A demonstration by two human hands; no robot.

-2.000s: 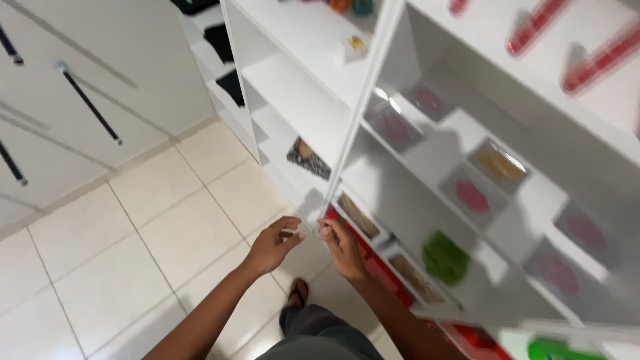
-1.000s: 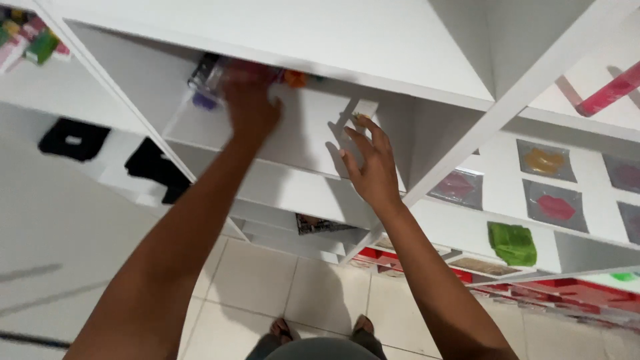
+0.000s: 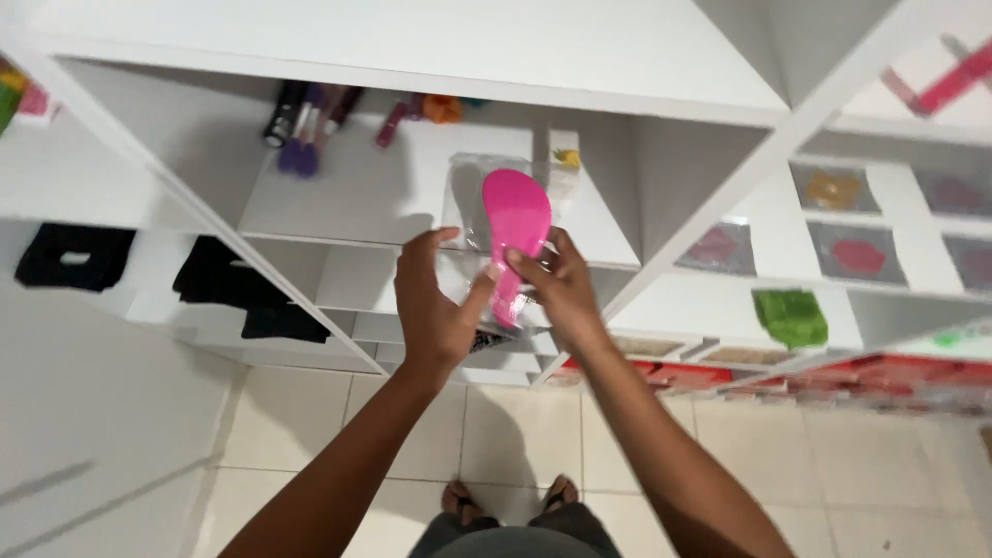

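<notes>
A pink hairbrush (image 3: pixel 518 209), its smooth back up, lies in a clear plastic wrapper (image 3: pixel 467 182) in front of a white shelf. My right hand (image 3: pixel 559 291) grips the lower part of it, thumb on top of the handle. At the left of the handle is my left hand (image 3: pixel 442 302), fingers spread and curved, its thumb tip by the handle; whether it touches the wrapper I cannot tell. Behind the brush stands a small white box (image 3: pixel 563 155) with a yellow mark. Makeup brushes with purple bristles (image 3: pixel 298 155) lie further left on the shelf.
An orange flower-like item (image 3: pixel 442 108) and a dark pink tube (image 3: pixel 391 124) sit deeper on the shelf. White dividers (image 3: pixel 697 198) flank the compartment. Folded black cloths (image 3: pixel 75 256) are at left; packets (image 3: pixel 858 254) and a green cloth-like item (image 3: pixel 790 316) at right. Tiled floor (image 3: pixel 403 430) lies below.
One second ago my left hand reached deep into the shelf at left and my right hand was by the small white box. Now both are nearer me, at the pink brush. The view has shifted.
</notes>
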